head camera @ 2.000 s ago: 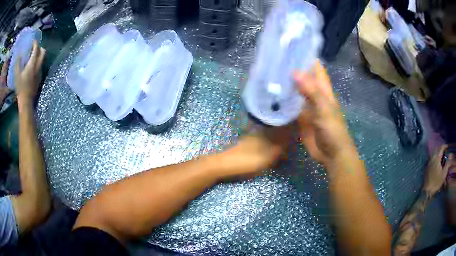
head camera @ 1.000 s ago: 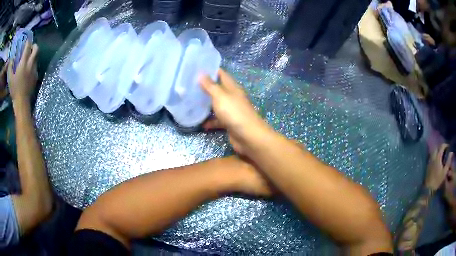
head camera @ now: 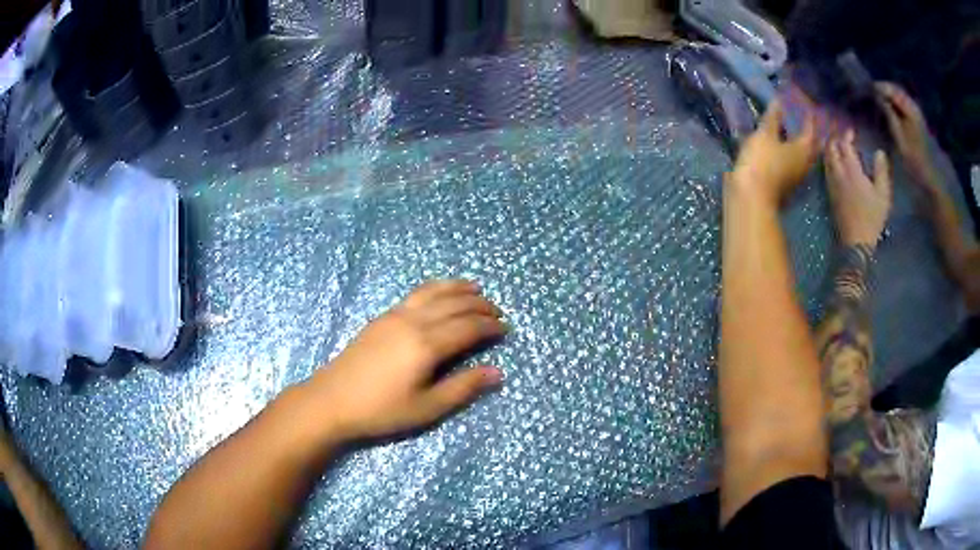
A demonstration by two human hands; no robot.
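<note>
My left hand [head camera: 414,349] rests palm down on the bubble wrap [head camera: 580,322], empty, its thumb apart from the fingers. My right hand [head camera: 776,156] is stretched out at the upper right, fingers at a blurred dark and purplish thing beside another person's hand; whether it grips anything cannot be told. Translucent oval containers [head camera: 140,263] lean in a row at the left edge, with black parts under them. A clear-bagged dark set [head camera: 715,91] lies just up-left of my right hand, and a pale-and-dark set [head camera: 741,27] lies behind it.
Stacked small black pots [head camera: 204,75] and tall dark containers [head camera: 435,22] stand at the far side. Cardboard [head camera: 634,16] lies at the top. A person's tattooed forearm [head camera: 849,333] and hand are close right of my right arm. Another forearm [head camera: 32,500] shows at the lower left.
The view has turned right. My right hand has let go of the rightmost translucent container, now standing in the row, and reached to the far right. My left hand now lies uncrossed on the wrap.
</note>
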